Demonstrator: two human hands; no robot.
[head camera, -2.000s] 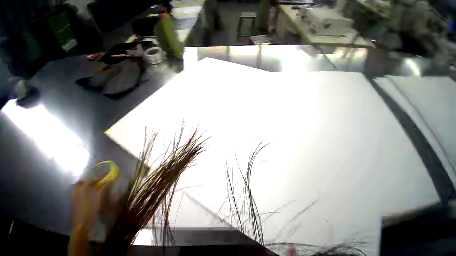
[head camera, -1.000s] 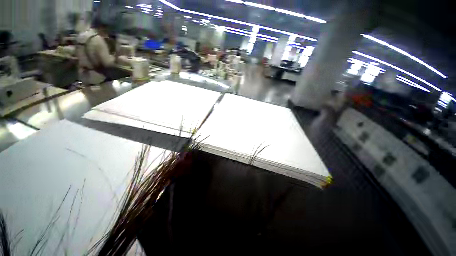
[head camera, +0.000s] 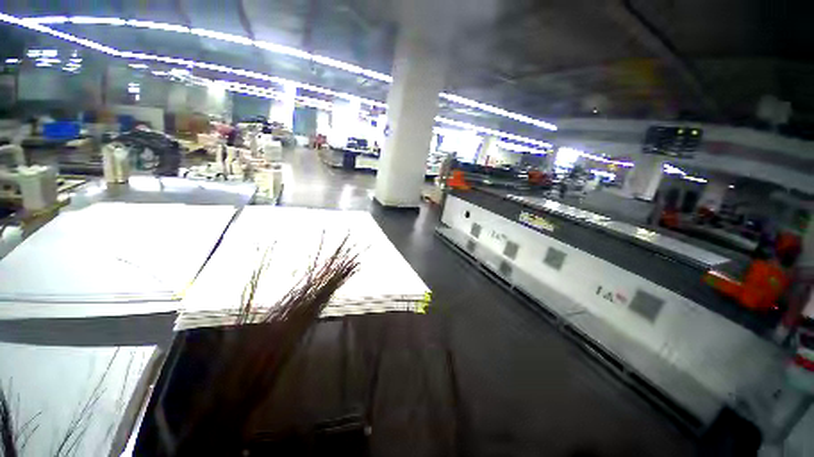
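Note:
A stack of large white sheets lies in front of me, left of centre, with several layered edges at its near side. Yellow tape pieces show at its near right corner. Another stack of white sheets lies beside it on the left, with a narrow dark gap between them. A third white sheet lies at the lower left, cut off by the picture's edge. Neither of my hands is in view. Dark brown strands hang across the lower view and hide part of the near stack's edge.
A long white and dark machine with orange parts runs along the right. A grey floor aisle lies between it and the stacks. A white pillar stands behind the stacks. Other work tables and machines are at the far left.
The view has swung to the right, so the stacks now sit further left and the long machine shows fully. The left hand and yellow tape roll seen two seconds ago are out of the picture.

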